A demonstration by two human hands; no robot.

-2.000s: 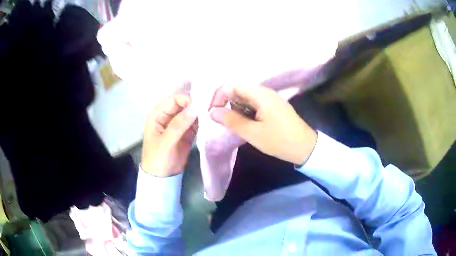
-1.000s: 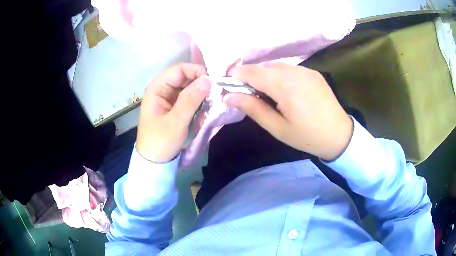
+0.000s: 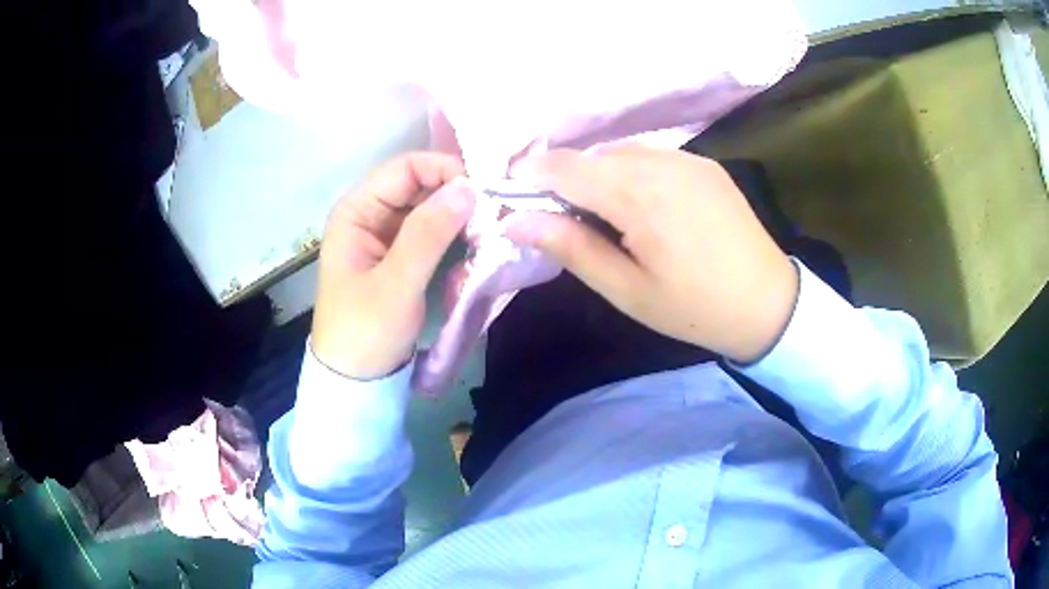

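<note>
A pale pink satin garment (image 3: 644, 112), mostly washed out to white, spreads over the table and hangs off its near edge. My left hand (image 3: 385, 259) pinches its gathered edge between thumb and fingers. My right hand (image 3: 673, 242) holds the thread snips (image 3: 531, 203), whose narrow blades point left at the cloth beside my left fingertips. The snips' handles are hidden in my right hand. A darker pink end of the garment (image 3: 458, 328) hangs below my hands.
A large heap of black garments (image 3: 86, 230) hangs over the table's left side. The white tabletop (image 3: 276, 178) has a worn edge. A yellow-brown covered box (image 3: 966, 196) stands at the right. Pink-and-white cloth (image 3: 201, 474) lies low at the left above the green floor.
Over the last two seconds the garment's hanging end has been drawn up and gathered between my hands. The snips' blades now show, level and pointing left. In the last second little has moved.
</note>
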